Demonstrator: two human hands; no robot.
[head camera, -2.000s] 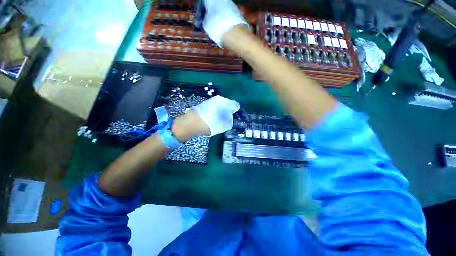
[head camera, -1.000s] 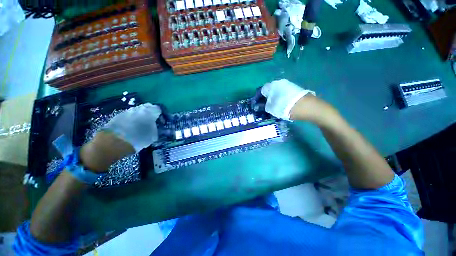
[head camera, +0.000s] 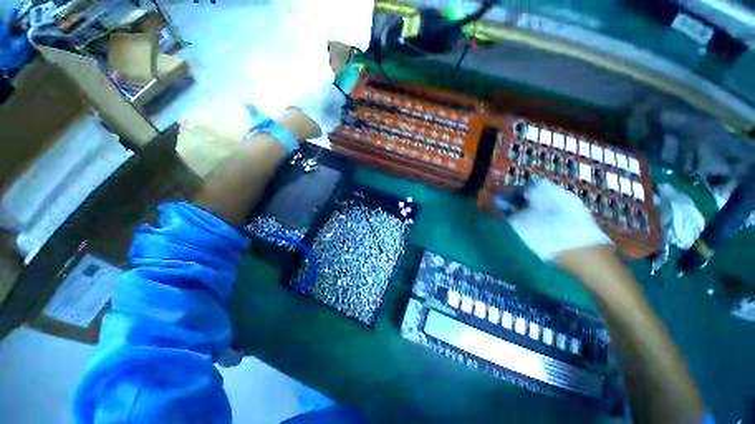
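Observation:
My left arm reaches up and left past the black bins. My left hand (head camera: 328, 103), in a white glove, is washed out by glare beside the left tray stack (head camera: 410, 132); its fingers cannot be made out. My right hand (head camera: 556, 219), white-gloved with dark fingertips, is at the front left part of the right tray stack (head camera: 579, 178), which bears rows of dark parts and white pads. Whether it holds anything is hidden. The dark fixture (head camera: 505, 319) lies in front with a row of white pads and the silver heat sink (head camera: 505, 352), no hand on it.
A black bin heaped with screws (head camera: 356, 252) and a sparsely filled black bin (head camera: 296, 195) stand left of the fixture. Cardboard boxes (head camera: 74, 294) are at the far left. Crumpled white material (head camera: 680, 217) and a dark screwdriver (head camera: 718, 222) lie at the right.
Both hands have left the fixture. My left hand has moved up and left beyond the bins, my right hand back to the right tray stack. The view has turned left.

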